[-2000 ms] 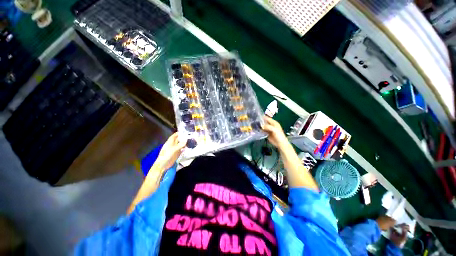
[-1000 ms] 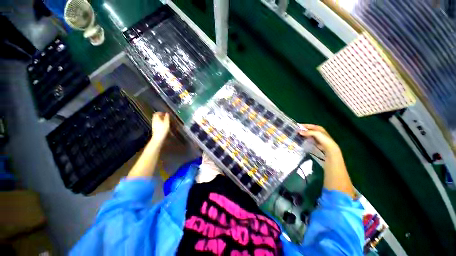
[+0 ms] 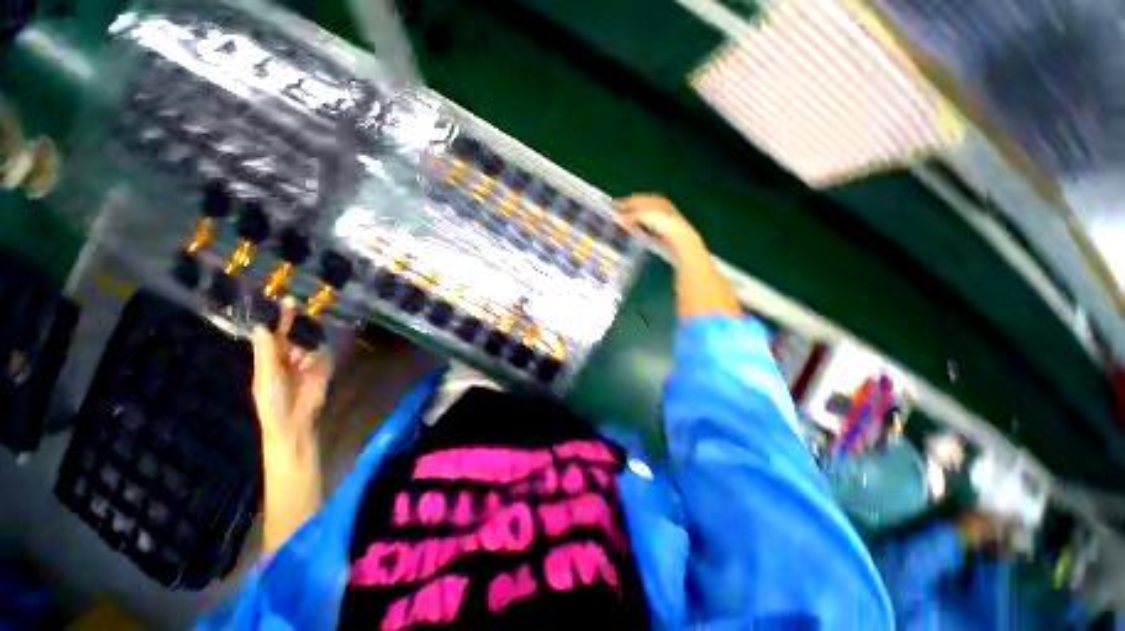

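A clear blister tray [image 3: 469, 265] with rows of black modules and orange flex cables lies on the green bench. My right hand [image 3: 660, 228] is at its far right corner, fingers on the edge. A second clear tray [image 3: 234, 136] lies at the left, touching or overlapping the first; four or so modules show along its near edge. My left hand [image 3: 294, 364] is at that near edge with fingers by a module [image 3: 323, 296]; the picture is blurred and I cannot tell whether it grips the tray or the module.
Black component trays [image 3: 160, 431] are stacked at the lower left. A pale dotted sheet [image 3: 827, 93] is on the shelving at the upper right. A white box with red and blue items [image 3: 870, 401] and a blurred fan [image 3: 876, 481] are at the right. Another person's blue sleeve [image 3: 919, 567] shows at the lower right.
The filled tray was held up, then lowered to the bench and shifted left against the other tray. My left hand left it and moved to the left tray's near edge.
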